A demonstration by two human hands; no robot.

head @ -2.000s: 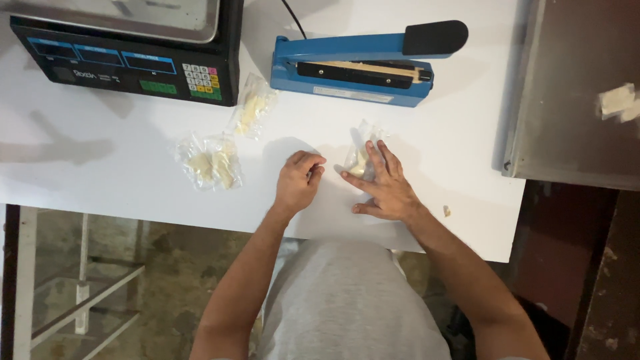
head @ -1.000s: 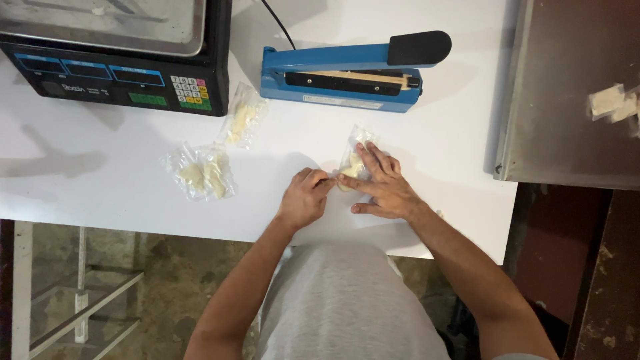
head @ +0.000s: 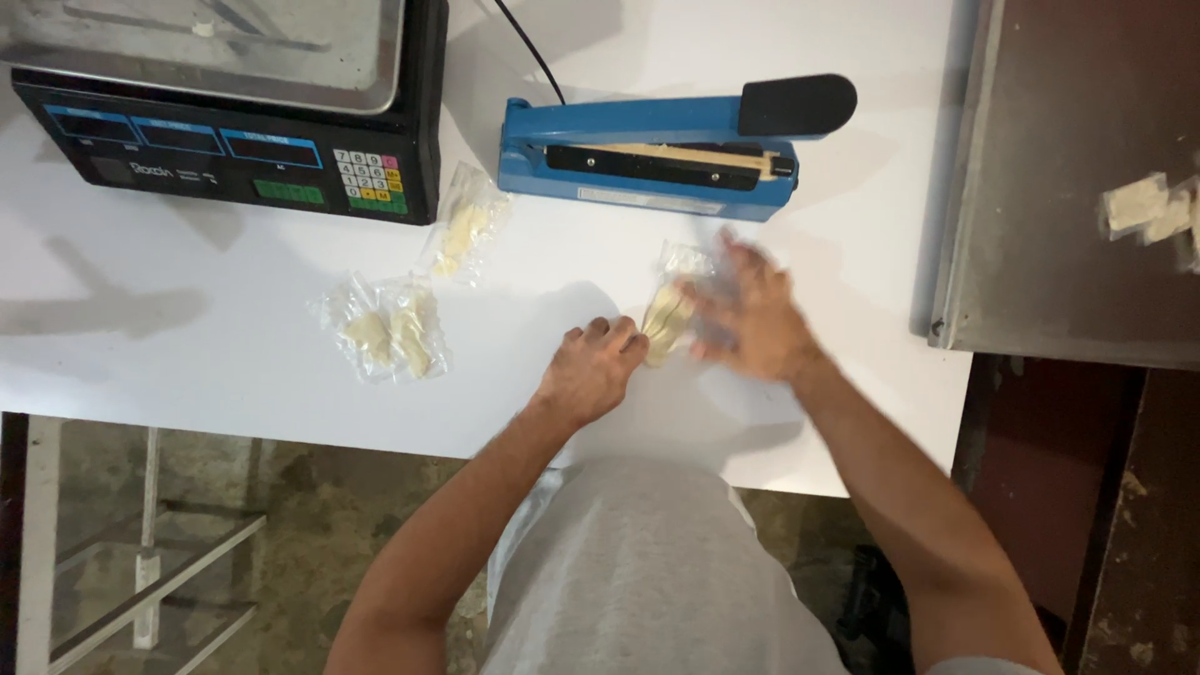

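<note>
A small clear plastic bag with pale, off-white contents (head: 667, 314) lies on the white table in front of the blue impulse sealer (head: 647, 159). My left hand (head: 595, 366) has its curled fingers at the bag's lower left edge, seeming to pinch it. My right hand (head: 750, 309), blurred, is spread just right of the bag, fingers apart; whether it touches the bag is unclear. Further left lie more clear bags with pale pieces (head: 384, 328), and another filled bag (head: 462, 234) rests between the scale and the sealer. The sealer's arm is raised a little.
A black digital scale (head: 234, 169) with a metal pan stands at the upper left. A black cord runs behind the sealer. At the right is a metal tray or surface (head: 1050, 187) with pale pieces (head: 1148, 208) on it. The white table's front edge is close to my body.
My right hand, which lay over the bag a second ago, has lifted and shifted right, uncovering more of it. My left hand has come to the bag since two seconds ago.
</note>
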